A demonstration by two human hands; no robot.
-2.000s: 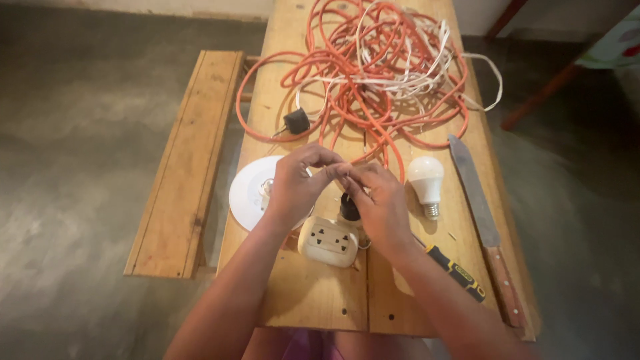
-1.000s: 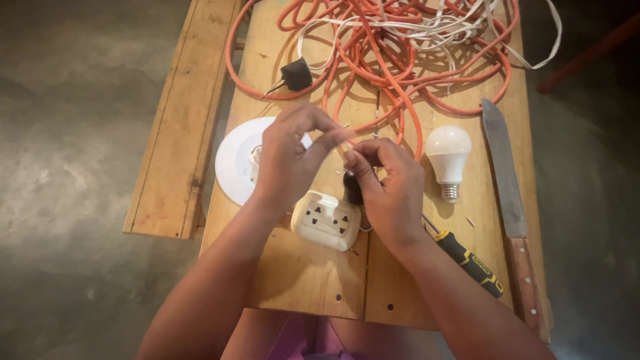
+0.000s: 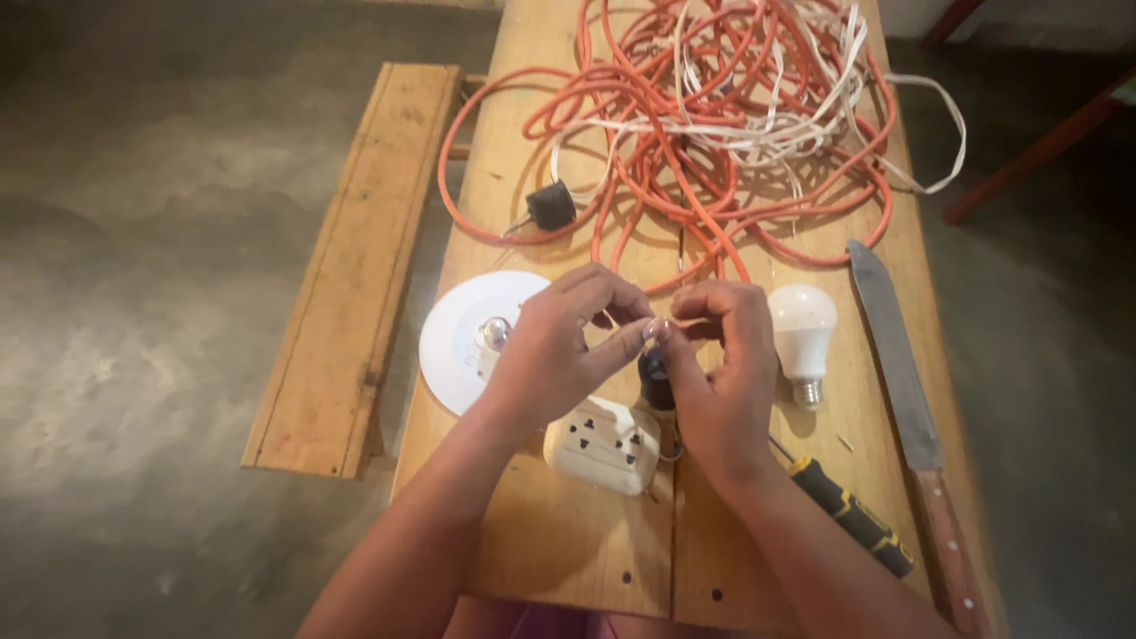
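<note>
My left hand [image 3: 568, 346] and my right hand [image 3: 728, 373] meet at their fingertips over the table, pinching something too small to make out, perhaps a wire end. Just below the fingertips is a black round fitting [image 3: 657, 377], partly behind my right hand. A cream multi-socket outlet [image 3: 605, 445] lies below my hands. Left of them, partly under my left hand, is a white round disc [image 3: 453, 342] with a metal-tipped part at its middle. A white LED bulb [image 3: 803, 333] with a screw base lies right of my right hand. The screwdriver [image 3: 852, 515] has a black and yellow handle beside my right forearm.
Tangled orange cable [image 3: 657, 106] and white wire [image 3: 781, 142] cover the far part of the wooden table [image 3: 568, 541]. A black plug [image 3: 551, 206] lies at the tangle's left. A large knife [image 3: 896, 355] runs along the right edge. A wooden bench [image 3: 355, 266] stands left.
Both hands stay close together at the fingertips; the fingers have shifted slightly. The view has moved, showing more of the cable tangle than one second ago.
</note>
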